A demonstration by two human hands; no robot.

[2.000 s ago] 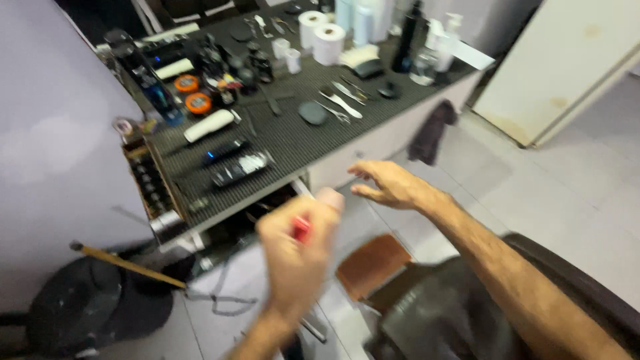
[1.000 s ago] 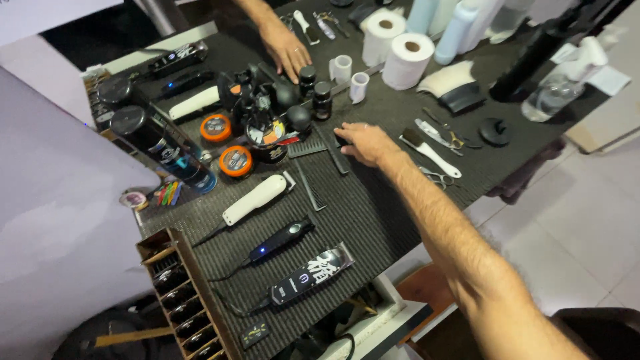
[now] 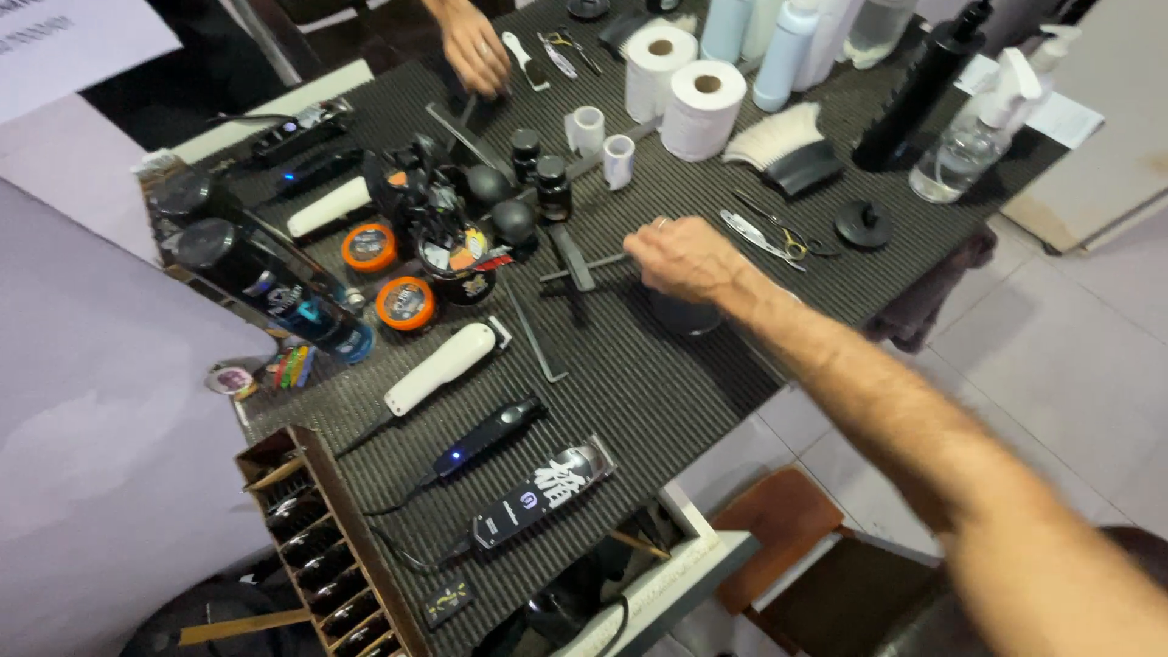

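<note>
My right hand reaches in from the lower right over the black ribbed mat, its fingers closed on the end of a thin bar, apparently a comb. This bar crosses a wider dark comb. Under the hand is a dark round thing, partly hidden. Left of it lie a metal-coloured bar with a bent end, a white hair clipper, a black trimmer with a blue light and a black patterned clipper. My left hand is out of view.
Scissors, a razor, a neck brush, toilet rolls and a spray bottle stand or lie at the right. Orange-lidded tins and a compartment box are at the left. A mirror behind reflects the hand.
My right hand, apart over the floor at first, has reached onto the counter and closed its fingers on the thin bar. My left hand has left the view. The view has shifted closer to the counter.
</note>
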